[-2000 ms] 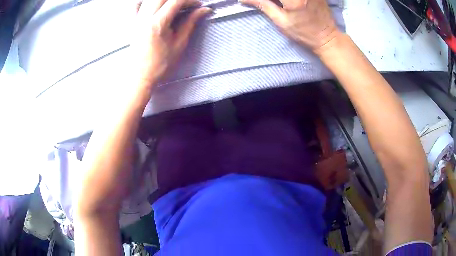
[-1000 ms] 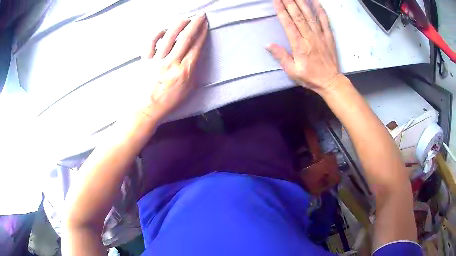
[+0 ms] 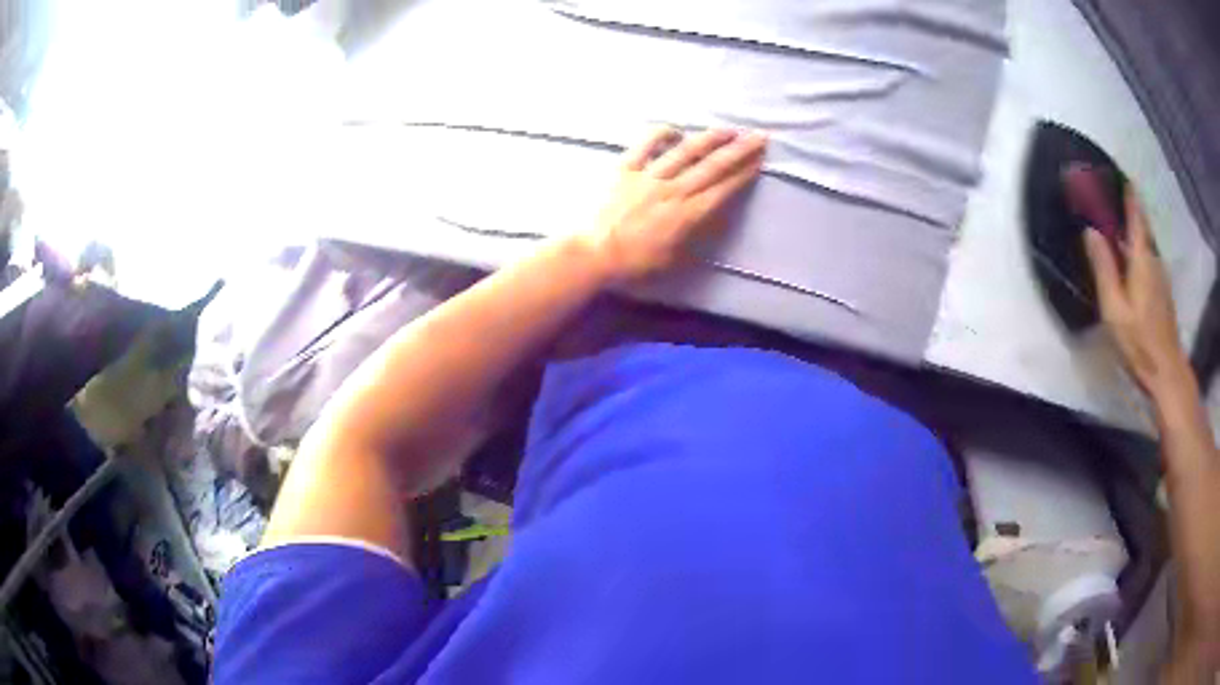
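The light grey garment piece (image 3: pixel 856 228) lies spread on the pressing table, with several raised seam lines running across it. My left hand (image 3: pixel 682 201) lies flat on the piece near its front edge, fingers on a seam and slightly apart, holding nothing. The dark, pointed iron (image 3: pixel 1060 228) is on the pale table right of the piece, with a gap between them. My right hand (image 3: pixel 1131 274) is closed around its reddish handle; the grip is small and slightly blurred.
The pale pressing table (image 3: pixel 997 315) reaches past the piece at right. A crumpled grey cloth bundle (image 3: pixel 301 335) hangs below the table edge at left. A white roll (image 3: pixel 1081 609) is below at right. Bright glare washes out the upper left.
My right hand has left the cloth and moved right onto the iron. My left hand still rests on the cloth. The view has swung, and more of the piece's right end shows.
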